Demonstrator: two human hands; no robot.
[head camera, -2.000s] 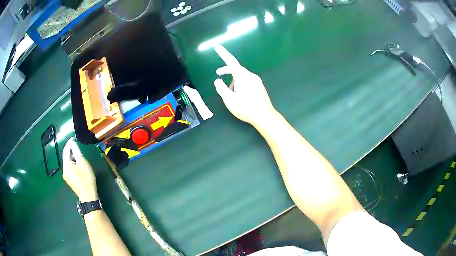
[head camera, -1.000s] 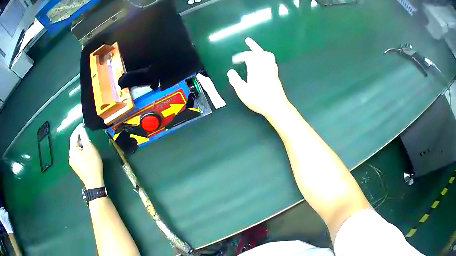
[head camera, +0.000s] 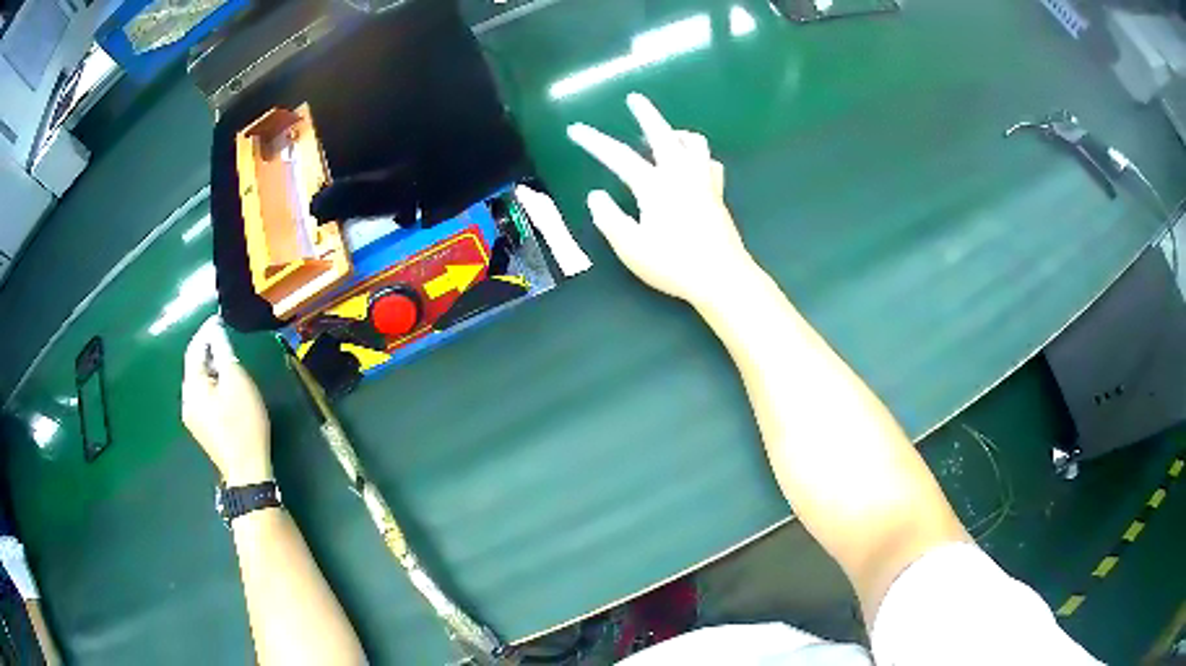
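Note:
The orange fixture (head camera: 269, 215) stands on the black pad (head camera: 403, 91), its long recess facing up. Below it is the blue-edged control box (head camera: 449, 319) with a red push button (head camera: 395, 310) and yellow arrows. My left hand (head camera: 224, 403) is beside the pad's lower left corner, fingers bent together; whether it holds anything is hidden. My right hand (head camera: 661, 208) is above the green worktop right of the box, fingers spread and empty. A black phone frame (head camera: 91, 398) lies on the worktop at the far left.
A mottled hose (head camera: 377, 510) runs from the box toward me. An air blow gun (head camera: 1064, 130) lies at the far right. Another black frame (head camera: 832, 8) shows at the top edge. A blue tray (head camera: 130, 42) is at the top left. A person's white-gloved hand (head camera: 17, 567) is at the left edge.
The left phone frame has shifted further left, away from my left hand. My right hand has moved away from me and right, and its fingers have spread. Another frame has come into view at the top.

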